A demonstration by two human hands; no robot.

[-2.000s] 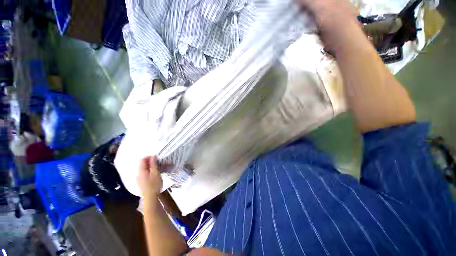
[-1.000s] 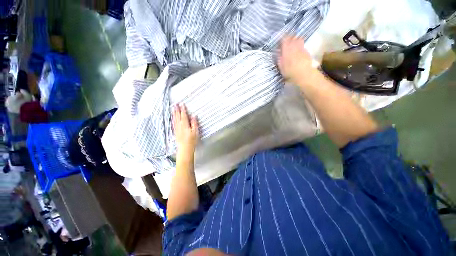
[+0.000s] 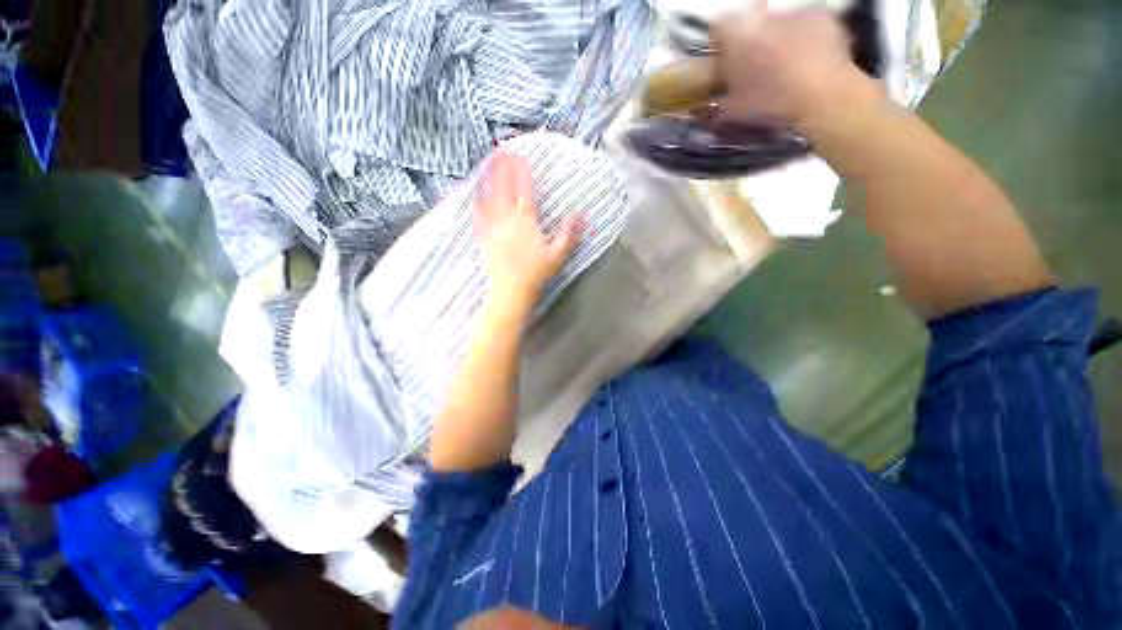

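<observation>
A grey-white striped garment [image 3: 431,289] lies over the padded ironing board [image 3: 603,332], with its smooth part in front and its right end rounded. My left hand [image 3: 519,240] lies flat on this part near the right end, thumb spread, holding nothing. My right hand [image 3: 781,68] is blurred at the upper right, closed around the handle of the dark steam iron [image 3: 714,150]. The tan front of the handle shows left of my fingers. The iron is just right of the garment. My hand and the picture's top edge hide part of it.
A large heap of striped cloth [image 3: 406,92] covers the board's far side. White cloth hangs at the board's left end. Blue crates [image 3: 117,542] and a black bundle [image 3: 203,498] stand at the lower left. Green floor shows on both sides.
My right hand has moved off the garment up to the iron and closed on its handle. My left hand has slid up and right across the striped cloth. The view has shifted.
</observation>
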